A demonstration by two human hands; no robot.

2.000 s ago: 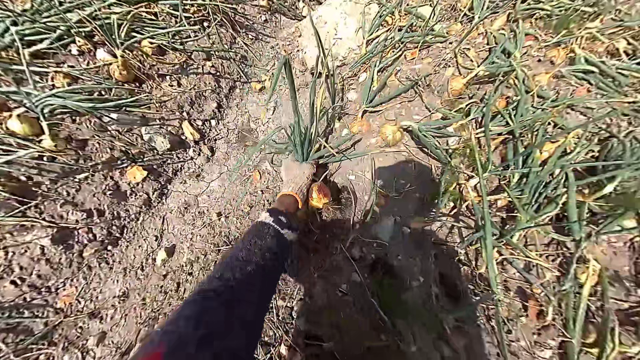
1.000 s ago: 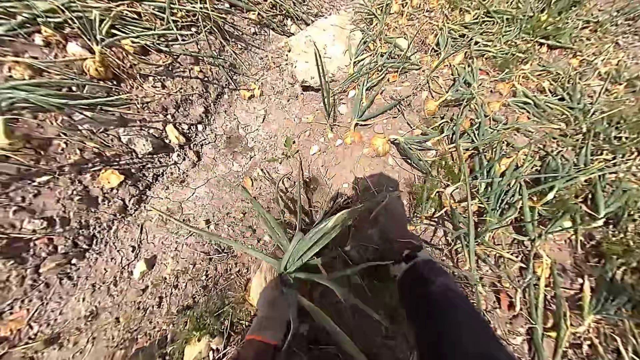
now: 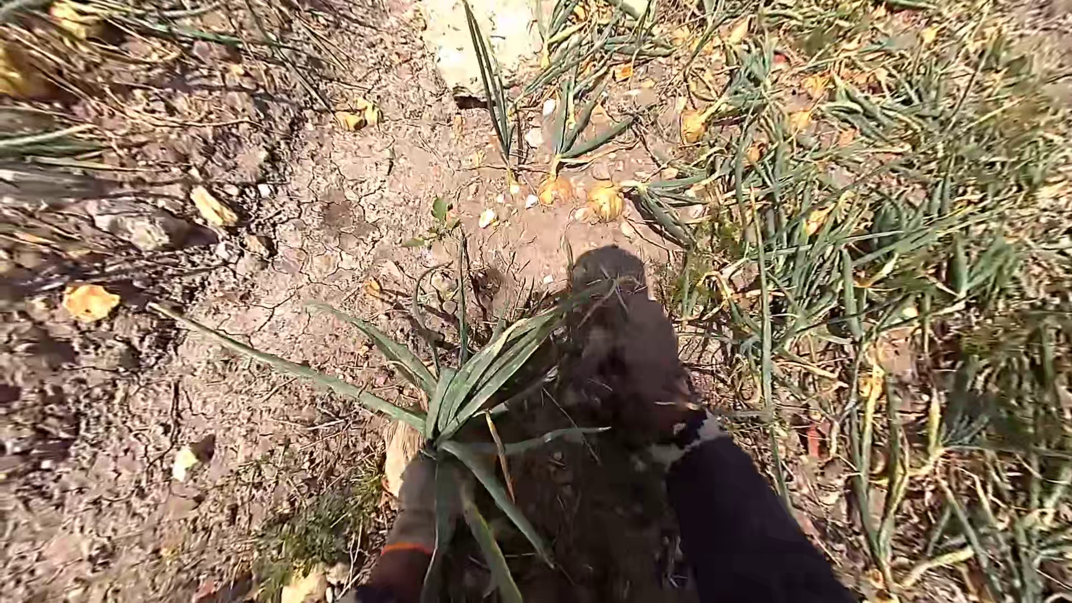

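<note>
My left hand [image 3: 419,498], in what looks like a glove with an orange cuff band, is at the lower centre, closed around the base of a green onion plant [image 3: 452,394]. Long leaves fan out above and over that hand; its bulb is not visible. To the right, my right hand [image 3: 641,394] lies in dark shadow low over the soil, beside the leaf tips. Its fingers are blurred and what they touch cannot be made out. A dark sleeve with a pale cuff covers that arm.
Onion bulbs [image 3: 605,201] with green tops lie on cracked soil ahead, below a large pale stone [image 3: 486,42]. Fallen onion leaves [image 3: 888,226] cover the right side. More leaves and a yellowish bulb [image 3: 17,71] are at the upper left, with small stones [image 3: 213,207] nearby.
Two seconds ago my left hand was reaching forward at the base of an upright onion plant. It is now nearer to me with an onion plant in it, and my right hand has come into view.
</note>
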